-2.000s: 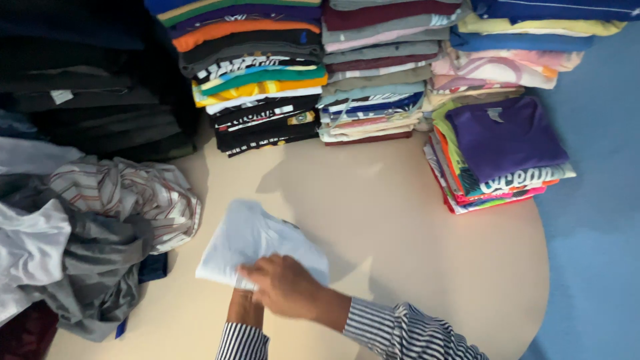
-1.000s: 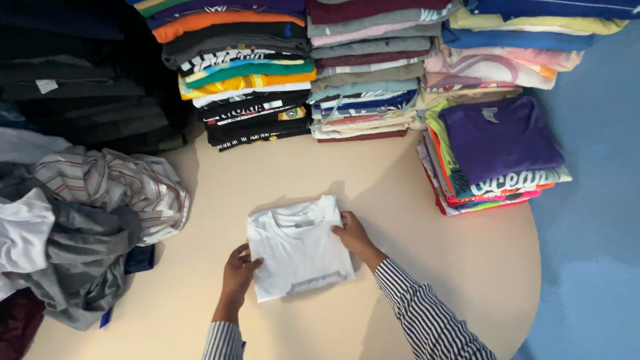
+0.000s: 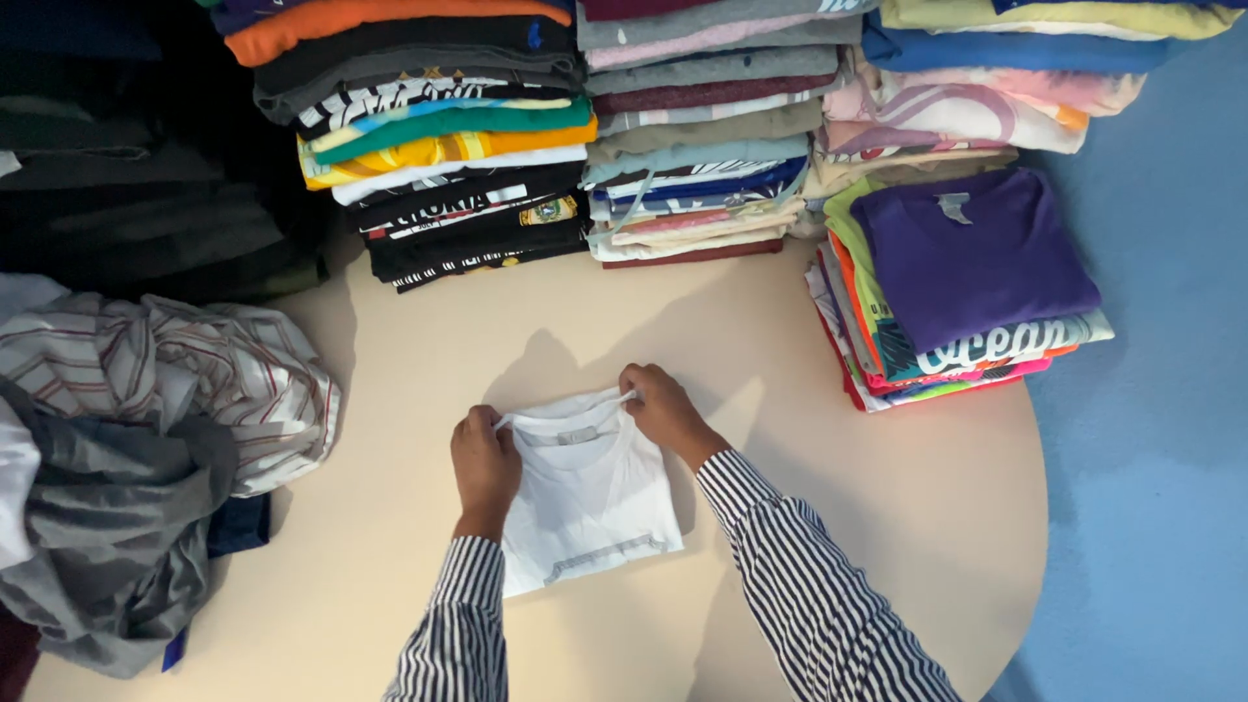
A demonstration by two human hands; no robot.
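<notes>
A folded white T-shirt point(image 3: 595, 497) lies on the pale round table point(image 3: 877, 546), its neckline toward the stacks and a grey printed line near its lower edge. My left hand point(image 3: 486, 463) pinches the shirt's upper left corner. Opposite it, my right hand point(image 3: 668, 414) pinches the upper right corner between thumb and fingers. Both pinched edges look slightly raised. A small label shows inside the collar between my hands.
Tall stacks of folded shirts point(image 3: 468, 195) line the far side. At right, a purple T-shirt point(image 3: 975, 258) tops a shorter pile. Crumpled grey cloth point(image 3: 117, 526) and a striped garment point(image 3: 244, 390) lie at left, below dark clothes point(image 3: 146, 214). Blue surface lies beyond the table's right edge.
Two seconds ago the white shirt was bunched under my crossed hands; it then lay flat and folded. Since one second ago, both hands have moved up to the corners by the neckline.
</notes>
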